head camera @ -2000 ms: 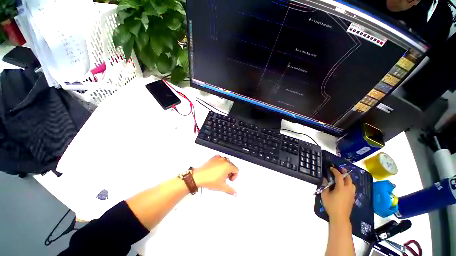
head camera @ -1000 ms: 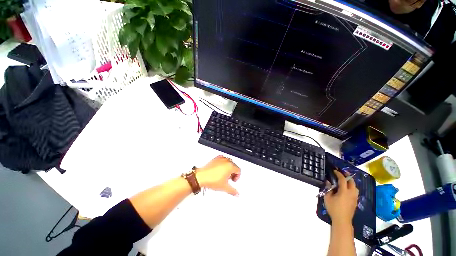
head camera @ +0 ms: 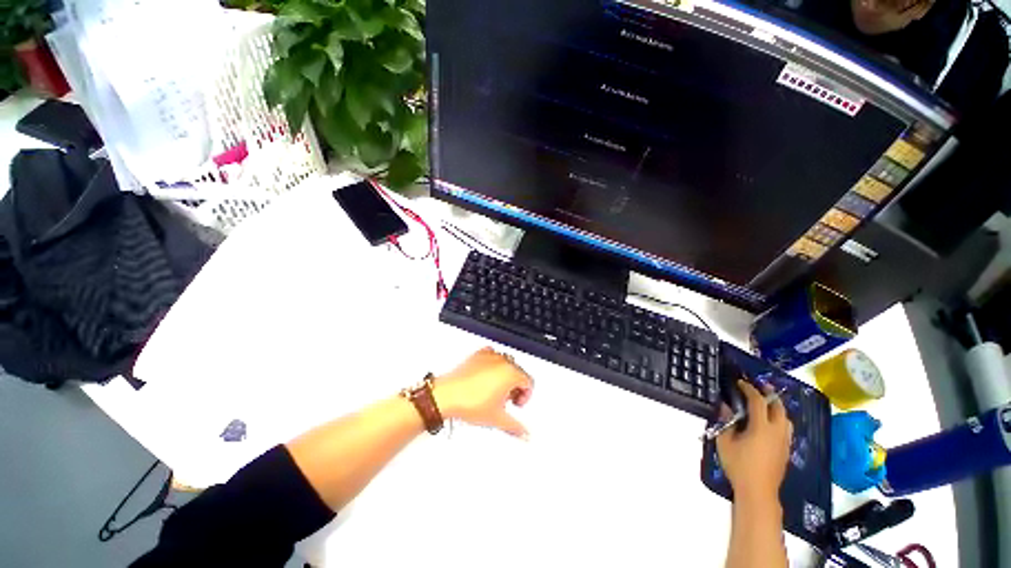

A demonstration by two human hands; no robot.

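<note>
My right hand (head camera: 756,436) rests on the black mouse (head camera: 734,402) on the dark mouse pad (head camera: 807,444) and also holds a slim silver pen (head camera: 726,424) between its fingers. My left hand (head camera: 483,391), with a brown-strapped watch on the wrist, lies on the white desk in front of the keyboard, fingers curled and thumb apart, with nothing visible in it. The monitor (head camera: 665,144) shows a black screen with faint lines and small text labels. Any paper under the left hand is washed out against the desk.
The keyboard (head camera: 582,333) lies below the monitor. A phone (head camera: 370,212) with red cable, a plant (head camera: 349,83) and a white basket (head camera: 261,178) are at left. A blue tin (head camera: 800,324), yellow tape roll (head camera: 849,378), blue figurine (head camera: 854,449) and blue bottle (head camera: 951,453) stand at right. A person is partly visible top right.
The drawing on the screen has changed: the pale angled outline at right is gone and the text labels sit further left. Both hands have stayed nearly in place.
</note>
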